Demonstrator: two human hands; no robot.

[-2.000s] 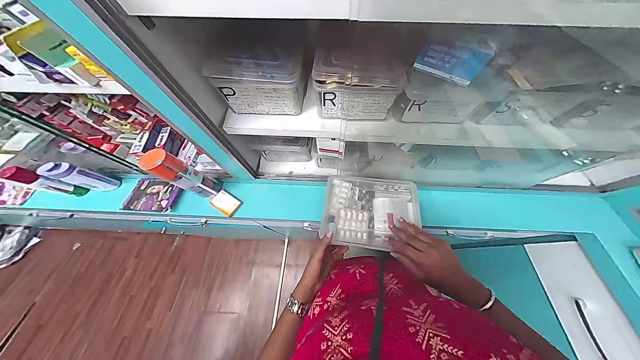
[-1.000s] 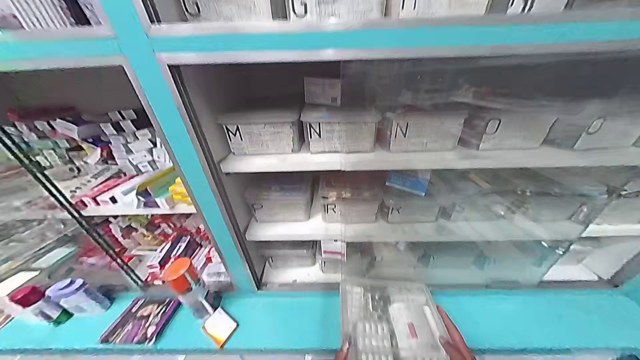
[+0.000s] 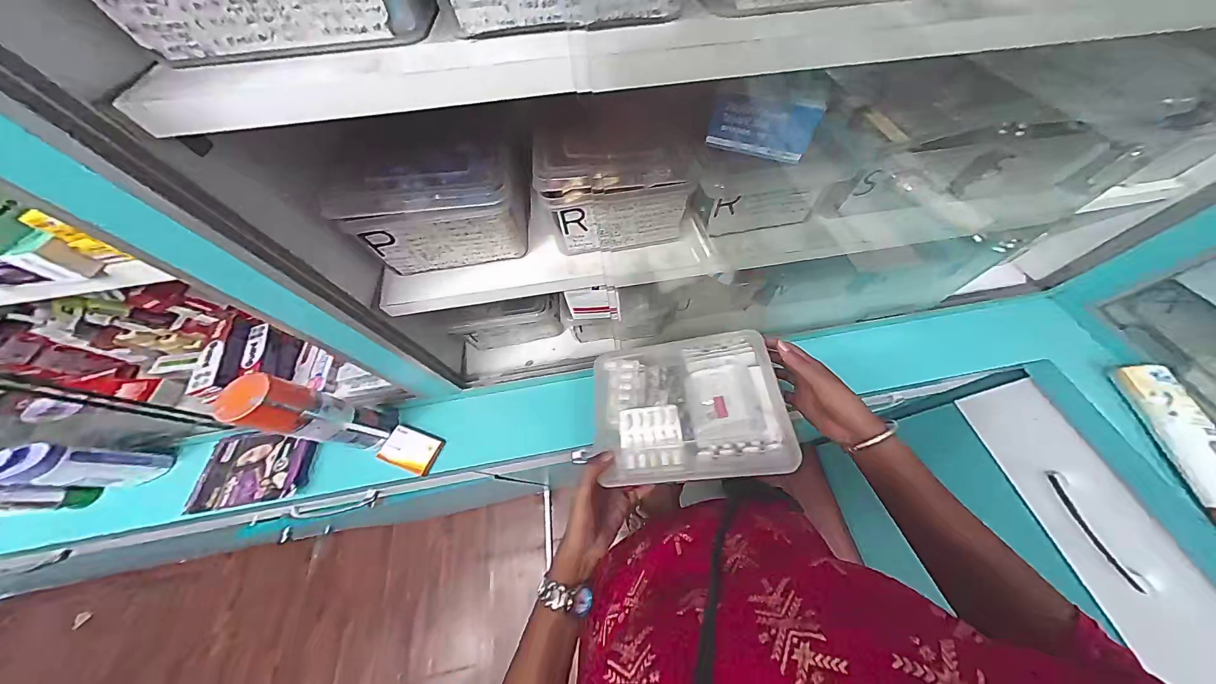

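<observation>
A clear plastic box with a lid [image 3: 698,408] holds blister packs of tablets [image 3: 651,427]. It is level in front of my body, close to the turquoise counter edge. My left hand [image 3: 597,513], with a watch on the wrist, grips its near left corner. On the right side my right hand [image 3: 819,389], with a bangle, holds its edge. Beyond it, lettered plastic boxes stand on white shelves, among them one marked P [image 3: 432,223] and one marked R [image 3: 617,209].
A glass sliding door [image 3: 855,209] covers the right part of the shelves. On the counter [image 3: 503,408] at left lie an orange-capped bottle [image 3: 261,404], a small orange-white carton [image 3: 410,449] and a purple box [image 3: 252,472]. A white drawer front [image 3: 1083,532] is at right.
The view tilted up to the higher shelves and is back down. The clear box stays between both hands; my right hand has moved from its near edge to its right side.
</observation>
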